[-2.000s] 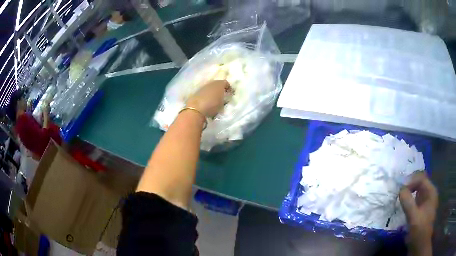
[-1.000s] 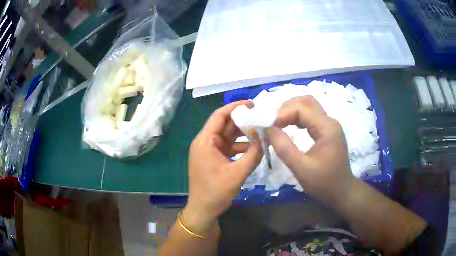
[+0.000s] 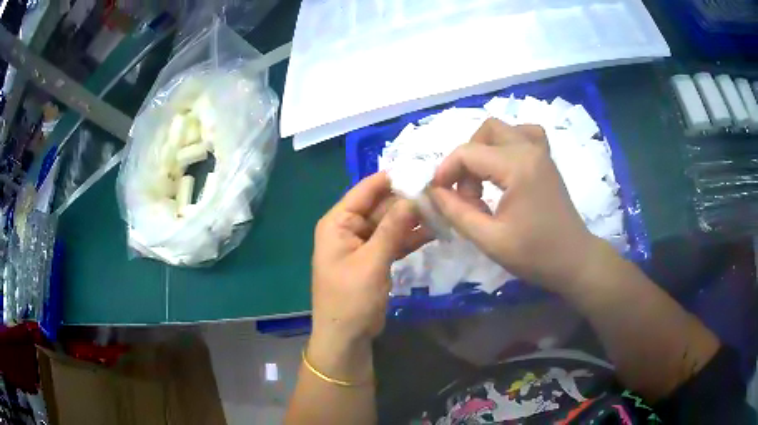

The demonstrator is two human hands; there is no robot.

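A small white piece (image 3: 413, 178) is held between both hands over the blue basket (image 3: 633, 217); its edges blur into the white pieces (image 3: 586, 192) heaped behind it. My left hand (image 3: 357, 249) pinches it from the left with thumb and fingers. My right hand (image 3: 515, 207) pinches it from the right. A greyish, see-through part (image 3: 434, 217) hangs below it between the fingertips, blurred. The fingers hide much of both.
An open clear bag (image 3: 199, 166) of cream-white cores lies at left on the green bench (image 3: 274, 274). White trays (image 3: 465, 62) lie behind the basket. A clear blister tray (image 3: 725, 187) with white cylinders (image 3: 706, 100) is at right. A cardboard box (image 3: 133, 386) is lower left.
My left hand has come from the bag to meet my right hand over the basket. Since one second ago, both hands stay together and the held piece has shifted slightly between the fingers.
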